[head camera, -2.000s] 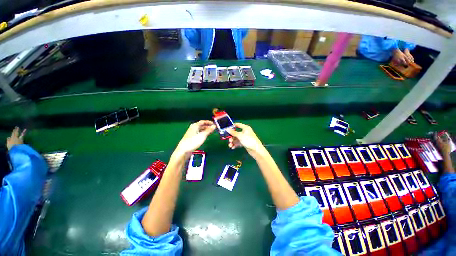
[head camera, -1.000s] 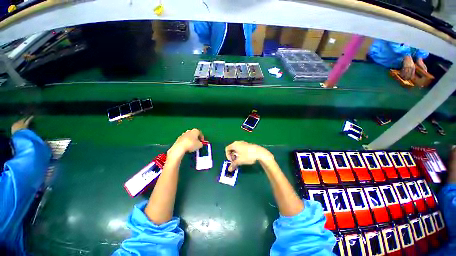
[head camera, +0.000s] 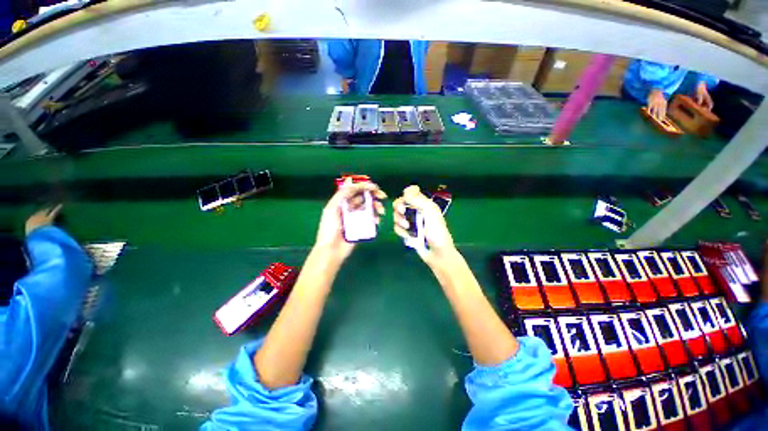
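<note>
My left hand [head camera: 338, 220] holds a red phone housing [head camera: 360, 220] upright, its white face towards me and its red end at the top. My right hand [head camera: 428, 223] holds an LCD display module [head camera: 411, 220] with a dark screen and white edge, partly hidden by the fingers. The two parts are apart, side by side above the near edge of the belt. A housing with screen fitted [head camera: 441, 200] lies on the belt behind my right hand, partly covered by it. A stack of red housings [head camera: 253, 297] lies on the bench left of my left forearm.
A black blister tray [head camera: 505, 318] filled with phone parts is at right, with more red housings [head camera: 731, 268] beyond. A joined LCD group [head camera: 235, 190] and another display piece [head camera: 610, 215] lie on the belt. A slanted white post [head camera: 703, 177] stands at right. Neighbouring workers' arms show at both sides.
My hands have lifted the housing and the LCD module off the bench and brought them up close together. The joined LCD group and the fitted housing have shifted right along the belt.
</note>
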